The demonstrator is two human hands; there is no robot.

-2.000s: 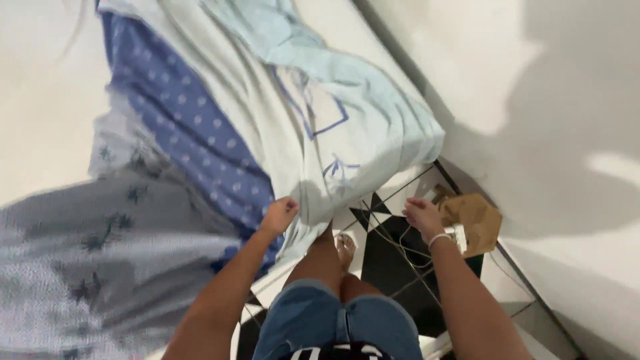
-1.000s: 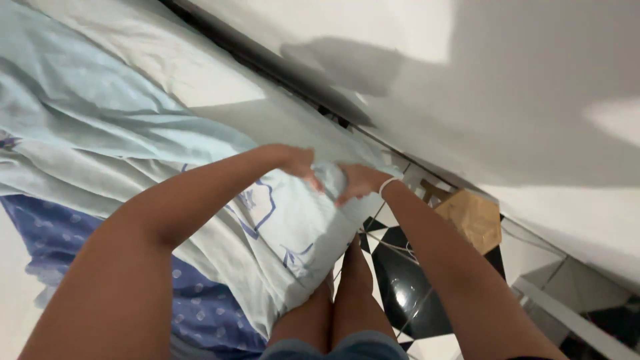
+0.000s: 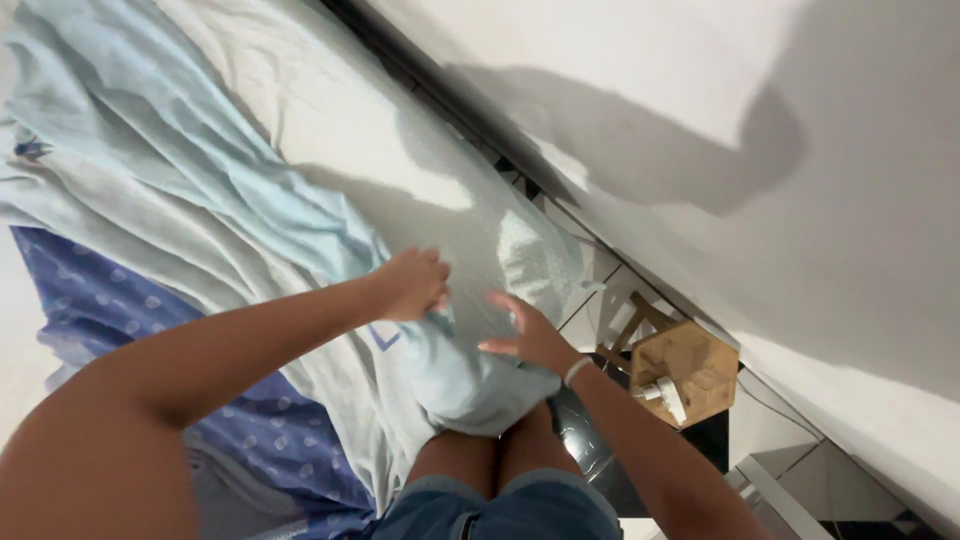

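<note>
A light blue and pale grey sheet [image 3: 457, 375] lies bunched over the corner of a mattress [image 3: 360, 127] in a whitish cover. My left hand [image 3: 416, 283] is closed on the sheet's edge near that corner. To its right my right hand [image 3: 525, 334] hovers over the corner, fingers and thumb apart, with nothing seen between them. A blue patterned cloth [image 3: 277, 435] lies beneath the sheet at the lower left, with a grey cloth [image 3: 232, 487] by it.
A hexagonal wooden stool [image 3: 694, 360] with a white object [image 3: 667, 397] on it stands right of the mattress. A white wall [image 3: 862, 262] runs along the right, past a narrow gap. Cables lie on the black and white tiled floor [image 3: 592, 442].
The sheet has been drawn back from the mattress corner, baring the whitish cover. My hands, close together a second ago, are now farther apart. The view has shifted.
</note>
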